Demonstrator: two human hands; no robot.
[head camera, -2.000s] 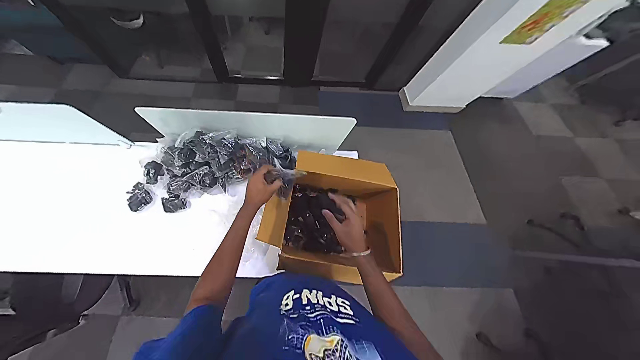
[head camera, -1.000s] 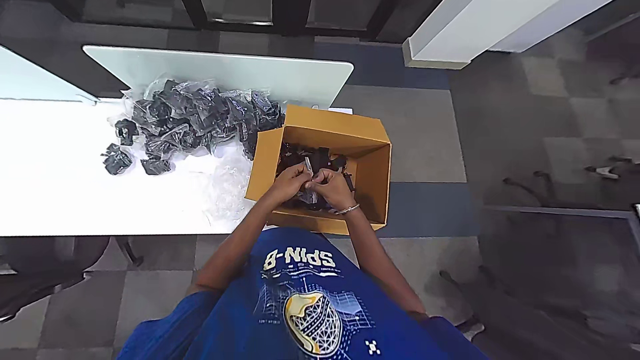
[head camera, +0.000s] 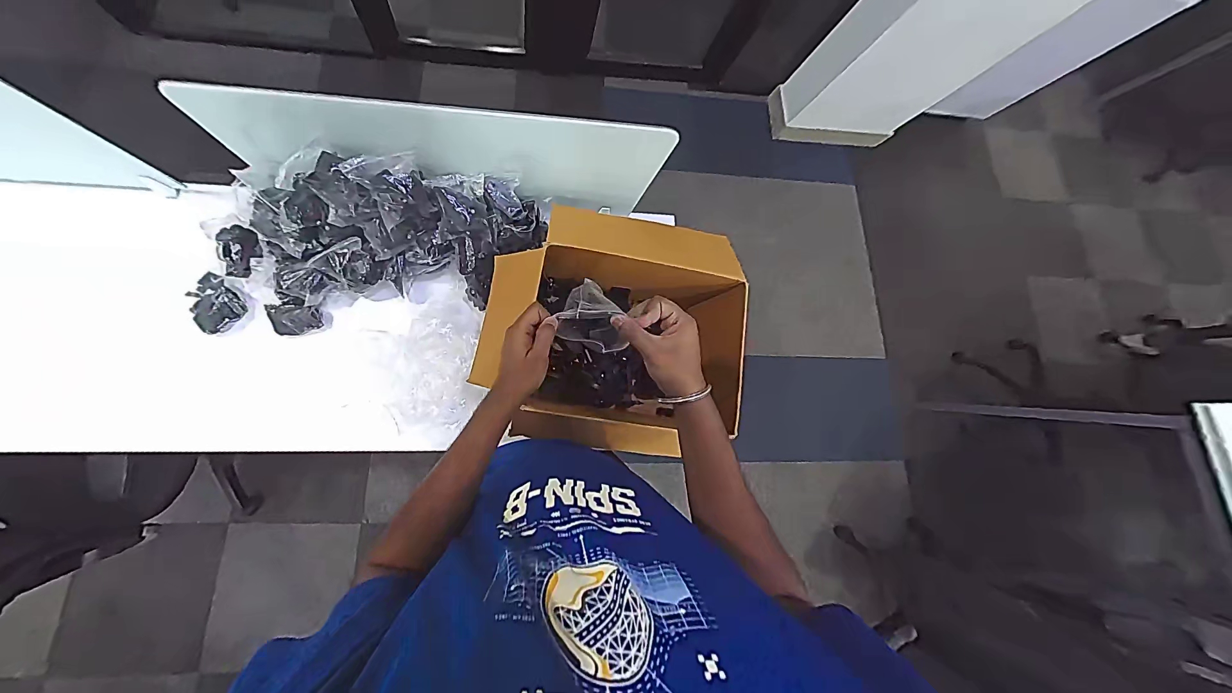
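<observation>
A clear plastic bag (head camera: 589, 318) is stretched between my two hands over an open cardboard box (head camera: 635, 231). My left hand (head camera: 527, 348) pinches its left edge, and my right hand (head camera: 664, 342), with a metal bangle at the wrist, grips its right edge. Whether anything is inside the bag cannot be told. Below it in the box lie many small black parts (head camera: 602, 380), too dark to identify. To the left, a heap of black items in clear bags (head camera: 375, 221) covers the back of the white table (head camera: 192, 395).
Crumpled clear plastic bags (head camera: 433, 371) lie on the table left of the box. A pale divider panel (head camera: 414, 130) stands along the table's back edge. A chair (head camera: 87, 491) is below at left, and a white pillar (head camera: 866, 77) rises at the back right.
Two seconds ago my hands were apart, the left at the box's left flap and the right inside the box. Now both hold the clear bag, spread wider than one second ago.
</observation>
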